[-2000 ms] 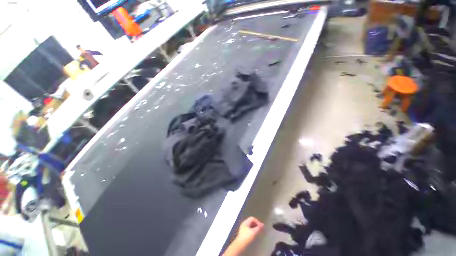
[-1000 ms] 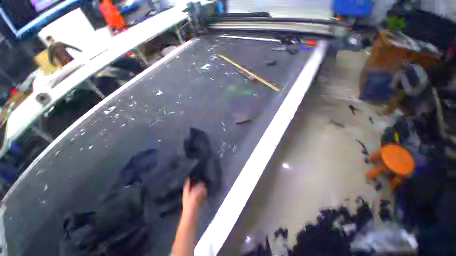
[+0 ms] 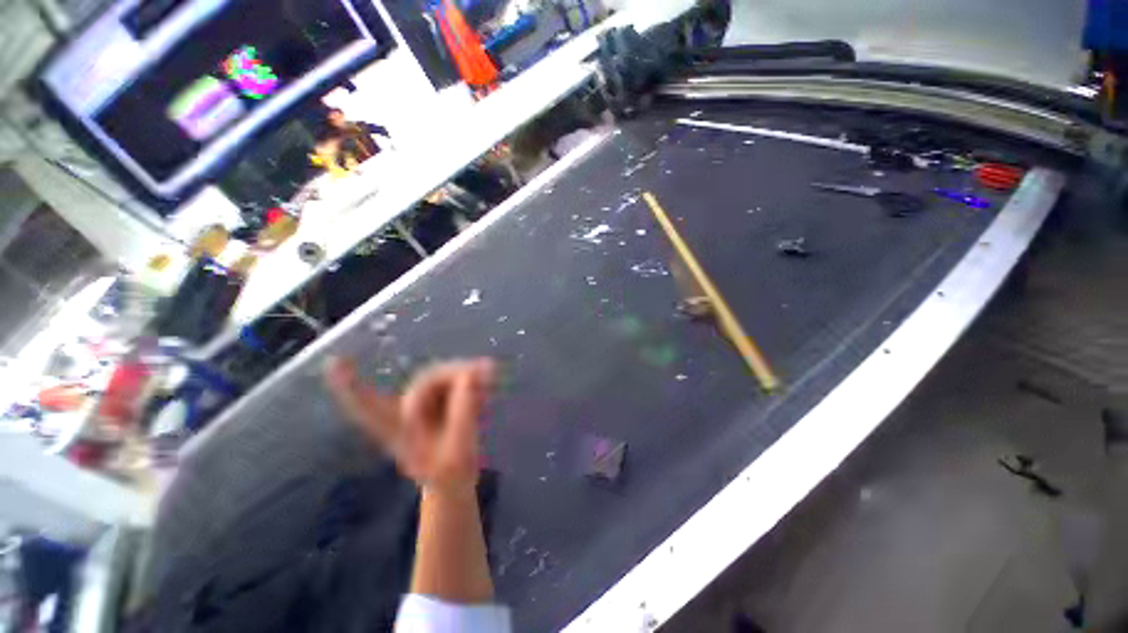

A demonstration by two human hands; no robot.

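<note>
My right hand [image 3: 439,427] is raised over the dark table bed [image 3: 544,371], a little blurred. Its fingers are apart, one stretched to the left, and I see nothing held in it. Dark fabric [image 3: 334,544] lies blurred at the lower left, partly behind my wrist. A small dark square piece [image 3: 606,459] lies on the bed to the right of my hand. My left hand is not in view.
A yellow yardstick [image 3: 711,291] lies slantwise on the bed. Dark scissors [image 3: 872,194], a blue-purple pen [image 3: 962,198] and a red object [image 3: 999,177] lie at the far right corner. The pale table edge [image 3: 854,427] runs along the right. A monitor [image 3: 223,93] stands upper left.
My right hand has come off the dark fabric and opened. The view has moved toward the table's far end, so the fabric heap now shows only at the lower left.
</note>
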